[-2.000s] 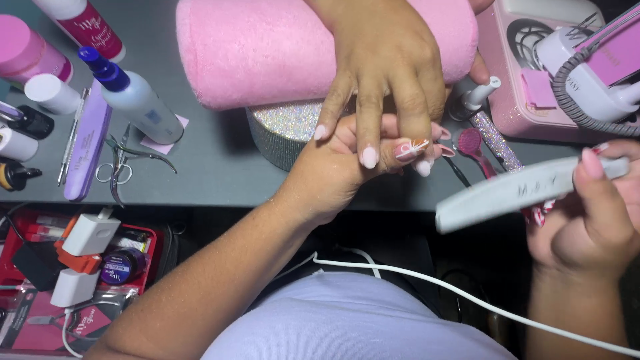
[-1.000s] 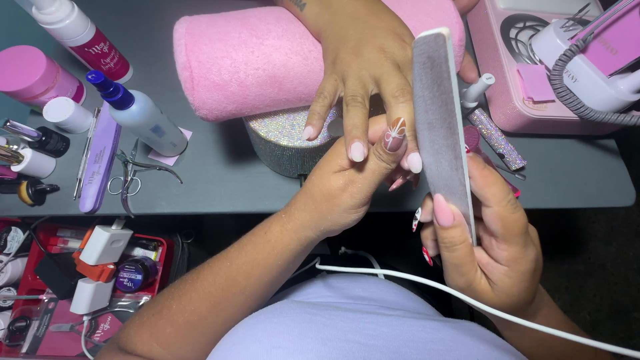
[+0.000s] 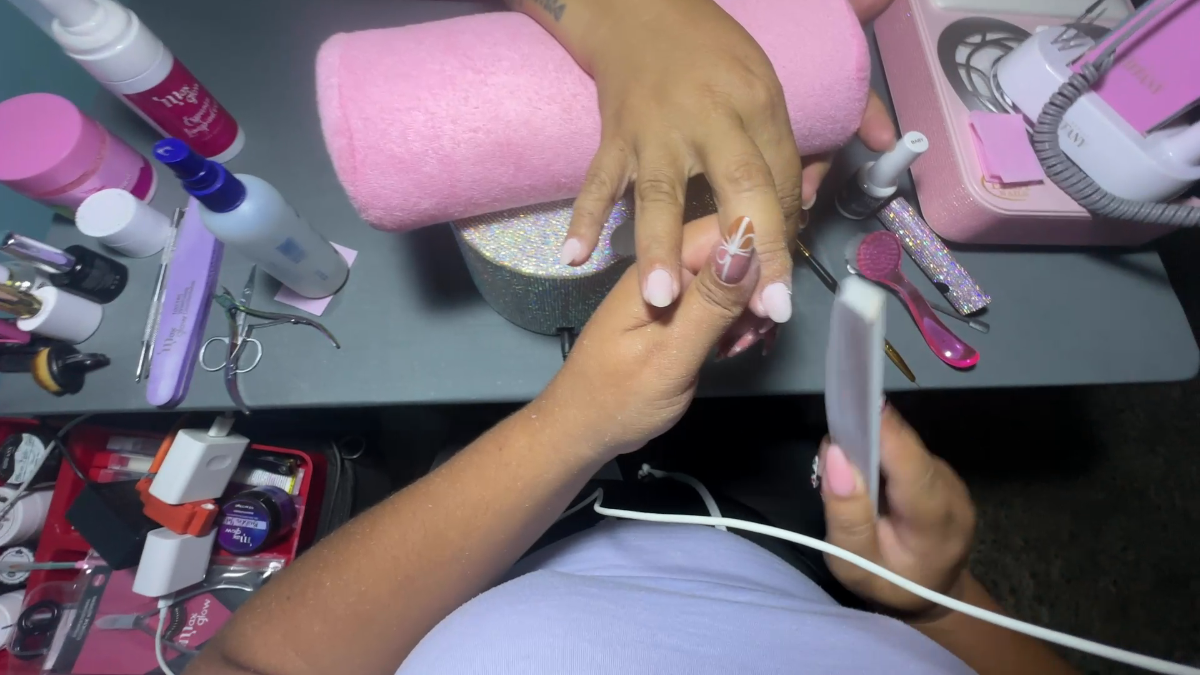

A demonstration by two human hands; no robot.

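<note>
My left hand (image 3: 656,347) grips a finger of another person's hand (image 3: 694,141), with my decorated thumbnail on top and my other fingers partly hidden beneath. That person's hand lies palm down over a rolled pink towel (image 3: 450,112), its fingers hanging past the front edge. Their visible nails are pale pink. Under the towel is a round, glittery nail-lamp-like device (image 3: 525,272). At the lower right, my right hand (image 3: 891,516) holds a thick nail file (image 3: 855,375) nearly upright, apart from the other person's fingers.
Right of the towel lie a pink nail brush (image 3: 900,291), a glittery stick (image 3: 933,253) and a polish bottle (image 3: 877,178), near a pink machine (image 3: 937,141). Spray bottle (image 3: 272,234), purple file (image 3: 183,309), small scissors (image 3: 234,347) and cuticle nippers (image 3: 281,319) are left. A white cable (image 3: 797,539) crosses my front.
My right hand has moved down and away from the other person's fingers, with the file still in it. One second ago the file stood beside those fingers. My left hand keeps its hold.
</note>
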